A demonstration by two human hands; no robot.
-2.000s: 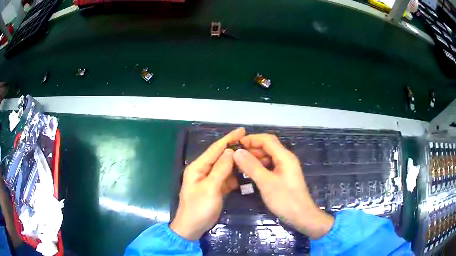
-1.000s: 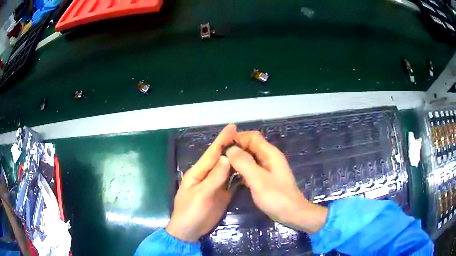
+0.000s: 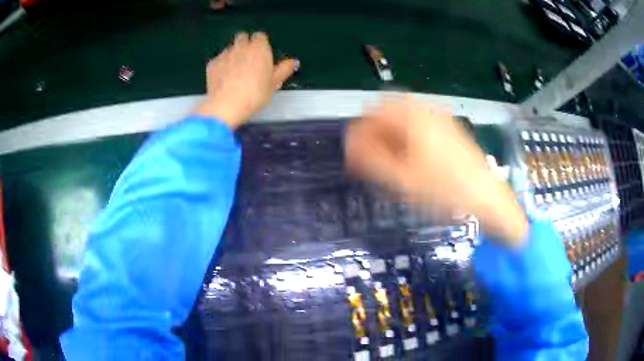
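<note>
My left hand (image 3: 243,74) reaches over the pale rail onto the green belt, thumb apart from the fingers. A tiny shiny part (image 3: 295,64) shows at its thumb tip; whether they touch is unclear. My right hand (image 3: 413,144) is badly blurred above the dark tray's far right part, its fingers bent; whether it holds anything cannot be told. The dark blister tray (image 3: 282,204) lies before me. Several gold flex modules (image 3: 383,310) with white ends lie in its near right pockets.
On the belt (image 3: 169,42) lie a flex module (image 3: 379,62), a small part (image 3: 126,73) and several others. The rail (image 3: 106,113) runs along it. A filled clear tray (image 3: 522,151) is at right, near a slanted metal bar (image 3: 582,63). White scraps (image 3: 8,303) are at far left.
My hands have parted: the left has gone out over the belt, the right has moved right. The view has swung right, showing the tray's near modules. The module between the fingertips is no longer seen.
</note>
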